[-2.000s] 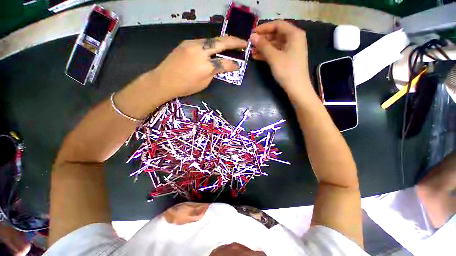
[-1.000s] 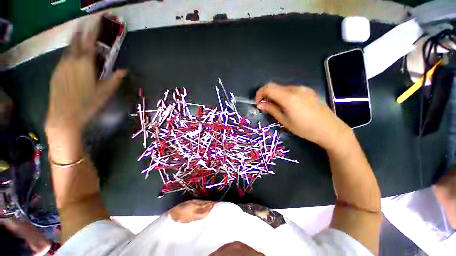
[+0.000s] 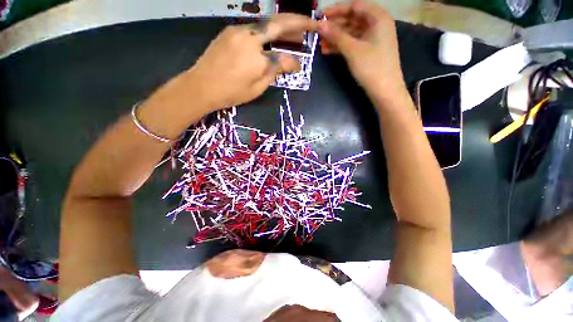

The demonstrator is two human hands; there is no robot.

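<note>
A keypad phone unit (image 3: 294,78) lies at the top centre of the dark bench, its pale keypad half towards me and its top end cut off by the picture's edge. My left hand (image 3: 242,63) lies over its left side, fingers on the unit. My right hand (image 3: 361,38) is at its upper right edge, thumb and index finger pinched together; whether they hold a thin part cannot be told. A large tangled pile of thin red-and-white parts (image 3: 264,182) lies in front of my body.
At the right lie a smartphone (image 3: 440,116), a small white rounded block (image 3: 455,49), a white paper slip (image 3: 493,75), a yellow-handled tool (image 3: 520,121) and black cables (image 3: 534,141). A worn whitish rail (image 3: 157,12) runs along the back. A neighbouring person's arm (image 3: 550,255) shows at lower right.
My left hand has moved from the upper left to the top centre, onto a phone unit. The unit at upper left is gone from there. My right hand has moved up from the pile to the unit.
</note>
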